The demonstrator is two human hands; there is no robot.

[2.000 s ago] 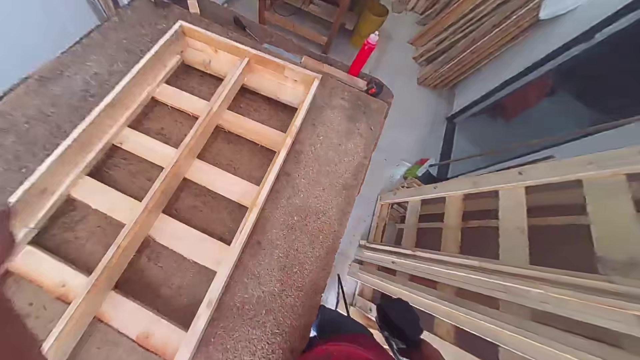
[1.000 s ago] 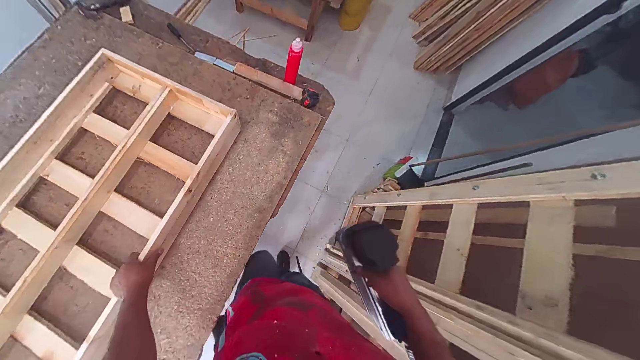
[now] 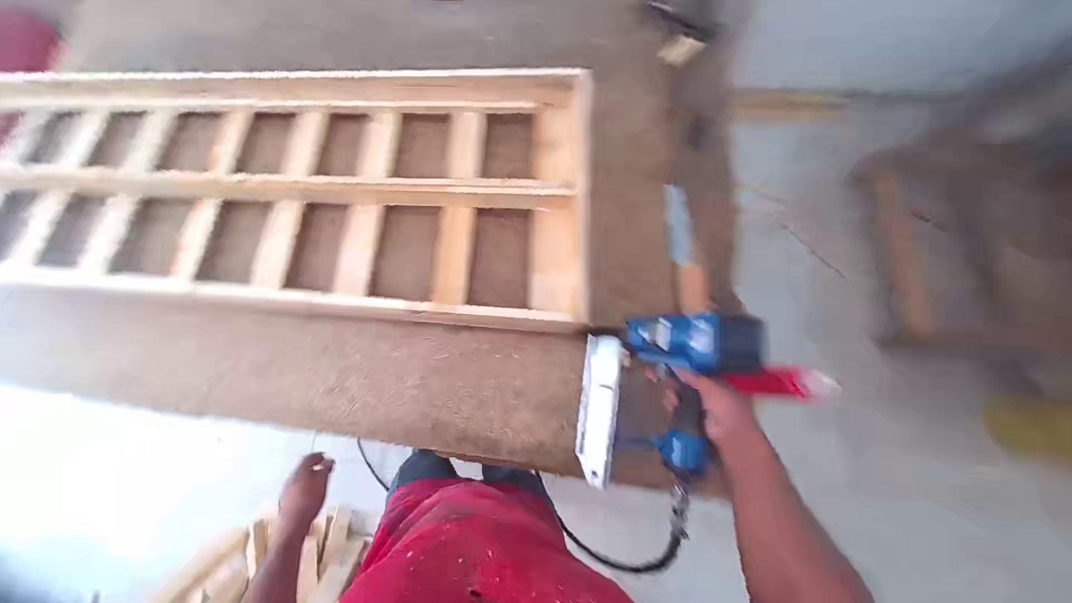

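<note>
My right hand [image 3: 712, 402] grips a blue pneumatic nail gun [image 3: 691, 343] with a pale magazine, its nose touching or very near the near right corner of a wooden slatted frame [image 3: 402, 193]. The frame lies on a brown workbench [image 3: 377, 377], with a long middle rail crossing over several slats. A black air hose [image 3: 645, 565] runs from the base of the gun's handle. My left hand [image 3: 310, 481] hangs off the near side of the bench, fingers curled; whether it holds anything small is unclear.
Behind the nail gun lies a red bottle [image 3: 779, 383]. A handsaw [image 3: 680, 226] or similar blade with a wooden part lies near the bench's right edge. Wood pieces [image 3: 318, 553] are stacked at lower left. A blurred wooden stand [image 3: 904, 251] is on the right.
The view has swung round. My left hand has let go of the frame's rail. My right hand, earlier at the slatted pieces beside the bench, is now at the frame's corner with the nail gun.
</note>
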